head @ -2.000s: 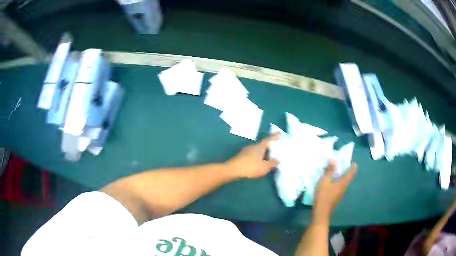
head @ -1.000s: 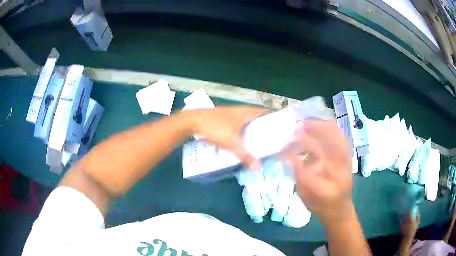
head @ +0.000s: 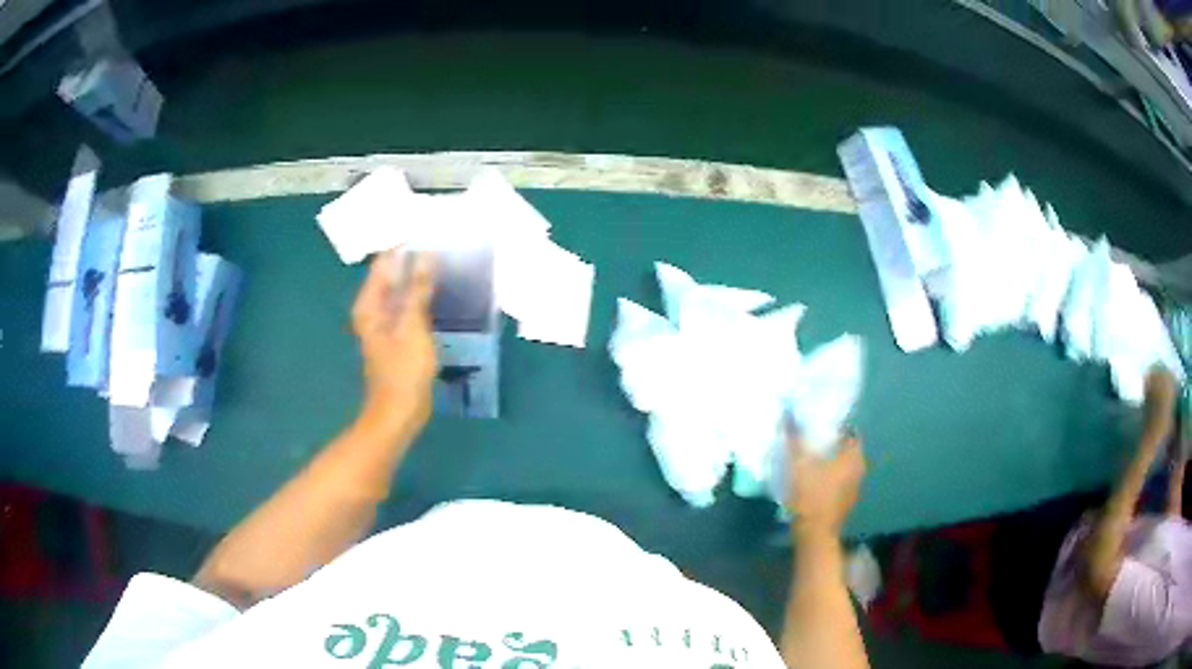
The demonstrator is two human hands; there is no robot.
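Observation:
My left hand (head: pixel 396 333) is at the left side of a blue-grey retail carton (head: pixel 467 373), its fingers blurred against the carton's upper left edge. The carton's far end overlaps the white instruction leaflets (head: pixel 556 294), which lie fanned near the metal strip. My right hand (head: pixel 824 481) has its fingers on a bagged product (head: pixel 827 383) at the right side of a loose pile of pale aqua-white bagged products (head: pixel 712 379). The fingertips are partly hidden by the bag.
Stacked cartons (head: pixel 157 281) stand at the left, some flaps open. One carton (head: pixel 115 98) is on the dark belt beyond the metal strip (head: pixel 628 174). At the right are another carton (head: pixel 889 242) and a row of bagged products (head: pixel 1013 261). A person in pink (head: pixel 1124 582) reaches in.
The carton that both hands handled is now at my left hand, by the leaflets. My right hand has moved off it, down to the bagged products. The carton on the belt has shifted left.

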